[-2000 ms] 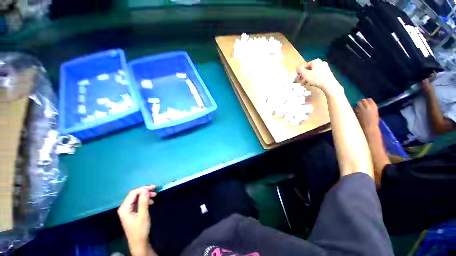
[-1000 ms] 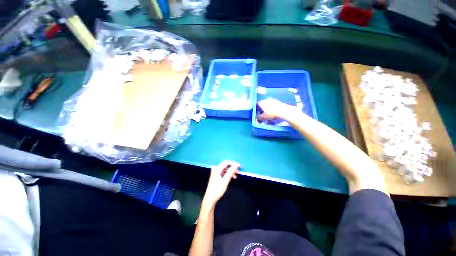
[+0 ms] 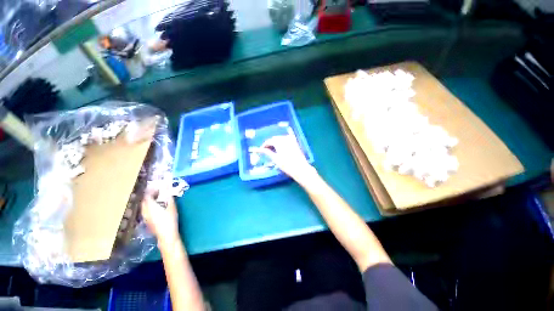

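Note:
My right hand (image 3: 287, 155) reaches into the right blue bin (image 3: 307, 141), its fingers down among small white pieces (image 3: 260, 171); whether it holds one is hidden. My left hand (image 3: 159, 212) is at the right edge of the clear plastic bag (image 3: 45, 258), its fingertips against white plastic housings (image 3: 177, 187); a grip cannot be made out. The left blue bin (image 3: 206, 172) stands beside the right bin and holds small white pieces. A brown cardboard divider (image 3: 103, 194) lies over the housings in the bag.
White assemblies (image 3: 401, 130) lie in a dense patch on stacked cardboard sheets (image 3: 474, 146) at the right. A raised shelf (image 3: 255, 53) behind bears black trays and a red object (image 3: 334, 21). A blue basket (image 3: 138, 299) is below the bench edge.
My left hand has moved from the bench's front edge up to the bag's housings. My right hand remains in the right bin. The camera view has shifted.

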